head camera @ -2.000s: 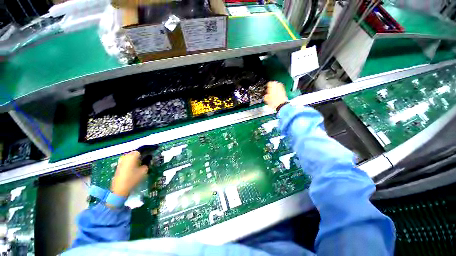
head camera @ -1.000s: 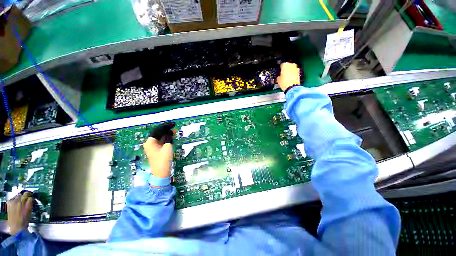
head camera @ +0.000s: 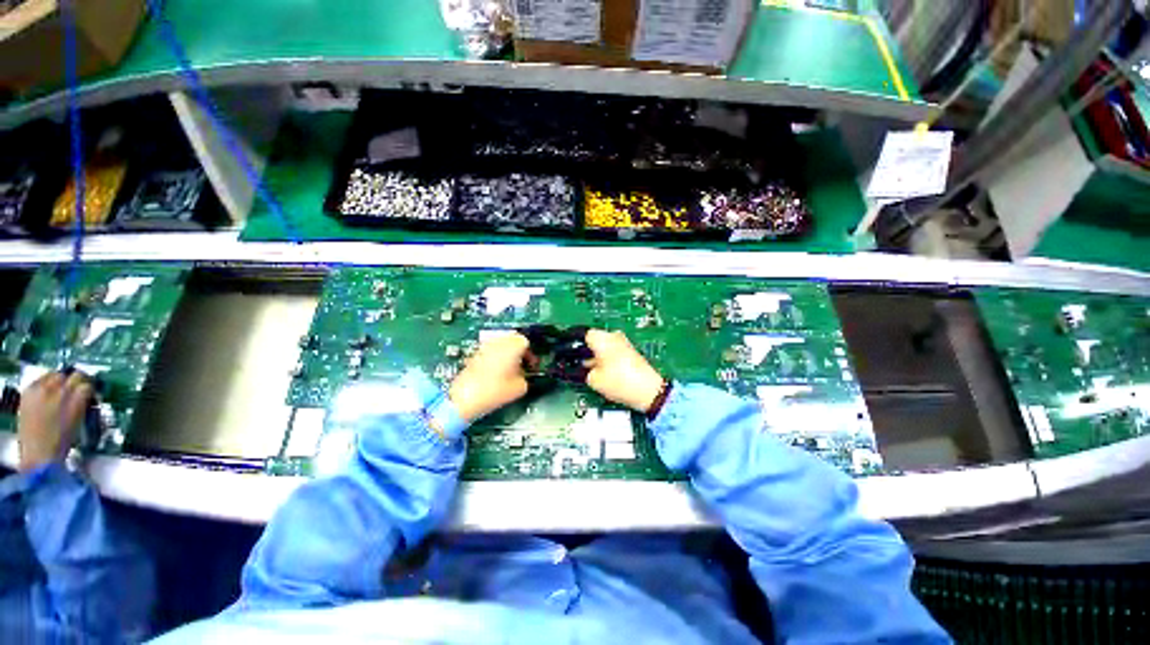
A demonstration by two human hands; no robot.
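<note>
A green printed circuit board [head camera: 706, 435] with white patches lies on the conveyor in front of me. My left hand [head camera: 502, 372], with a light blue band at its wrist, and my right hand [head camera: 618, 368], with a thin dark reddish bracelet, meet above the middle of the board. Black finger cots cover the fingertips, which are close together. Whether anything small is held between them cannot be told. Behind the conveyor is a black component bin tray [head camera: 457, 229] with whitish, grey, yellow and mixed brownish-silver components in its front bins.
Conveyor rails [head camera: 580, 504] run along the board edges. Other boards lie at left and at right [head camera: 1085, 365], past gaps. Another person's hand [head camera: 51, 416] is over the left board. Blue cords hang at upper left. Cardboard boxes [head camera: 631, 32] stand on the shelf.
My right hand has left the rightmost front bin and come down to the board's middle. My left hand has moved right to meet it. The view has turned and shifted left.
</note>
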